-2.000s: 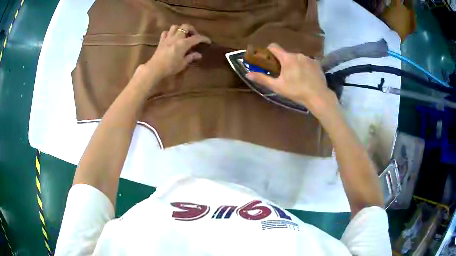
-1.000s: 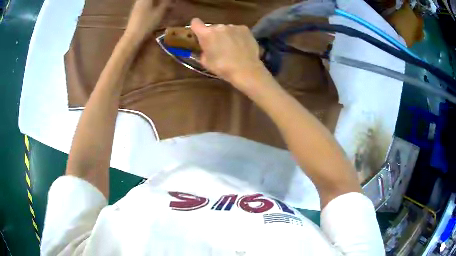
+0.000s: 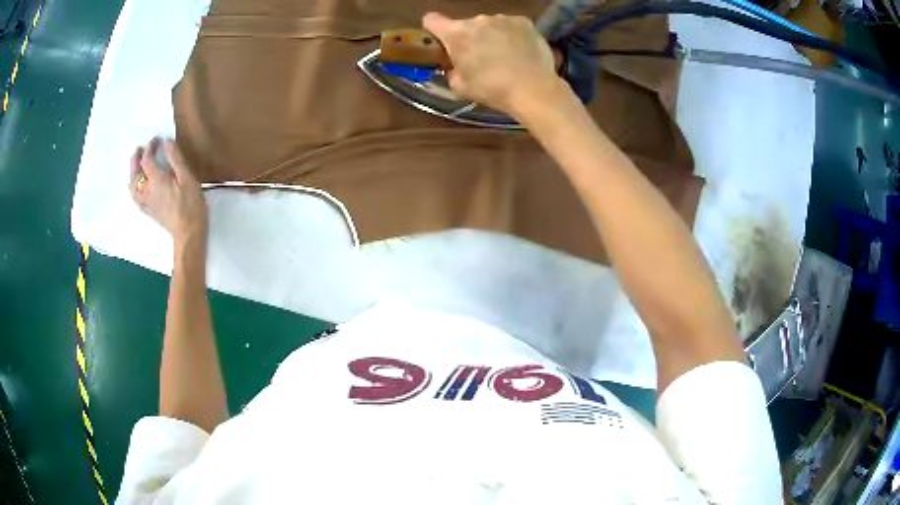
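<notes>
A brown garment panel [image 3: 474, 187] lies flat on the white padded pressing table [image 3: 286, 237], with white edging along its curved lower-left edge. My right hand [image 3: 498, 59] grips the wooden handle of the steam iron [image 3: 419, 87]. The iron's soleplate is on the upper middle of the panel, its tip pointing left; my hand hides the rear of the handle. My left hand [image 3: 170, 192] is at the panel's lower-left corner, over the white table, with its fingers slightly apart. No cloth is visibly gripped in it.
Dark, grey and blue hoses [image 3: 681, 12] run from the iron to the upper right. A scorch mark [image 3: 760, 256] is on the table's right side. A silver metal iron rest [image 3: 785, 345] is at the lower-right table edge. A brown piece [image 3: 817, 25] hangs at the top right.
The iron has moved left across the panel since the first frame, then slightly right and up. My left hand has left the upper part of the panel and come down to its lower-left corner.
</notes>
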